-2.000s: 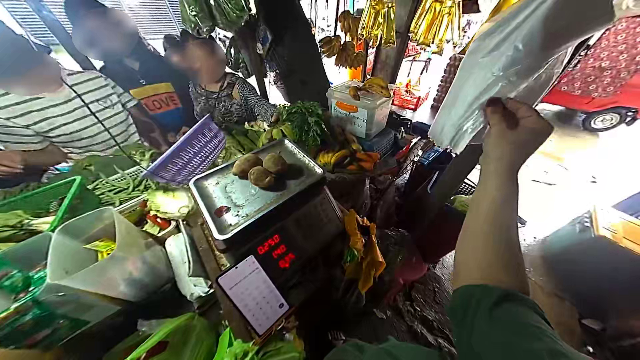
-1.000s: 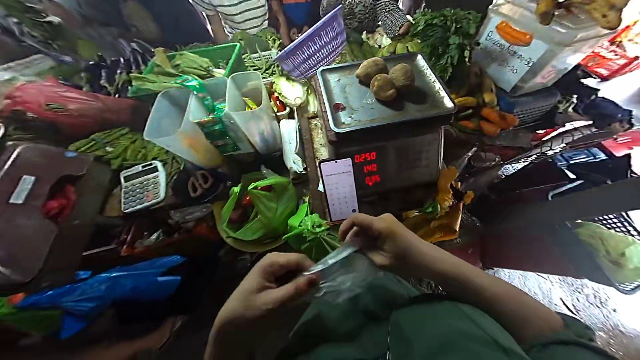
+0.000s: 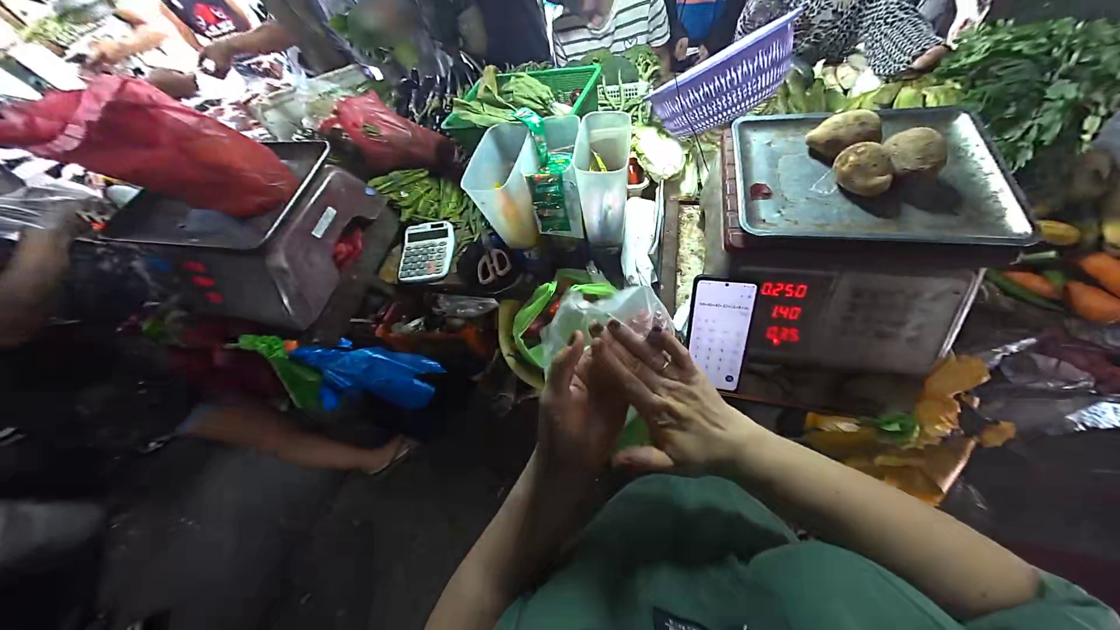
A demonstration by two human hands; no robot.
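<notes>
A thin clear plastic bag is pressed between my left hand and my right hand, palms nearly together, in front of my green shirt. The right fingers lie over the bag, which spreads above the fingertips. Behind it sits a green plastic bag. Right of my hands a phone with a calculator screen leans upright against a digital scale with lit red digits. Three brown root vegetables, potato-like, touch one another on its metal tray.
A purple plastic basket tilts behind the scale. Tall clear containers, a calculator and scissors are at centre left. Another scale bears a red bag. A co-worker's arm reaches in from the left.
My right hand, raised with the plastic bag two seconds ago, has come down to my left hand. The palms have since come together around the bag. The view has swung left and down.
</notes>
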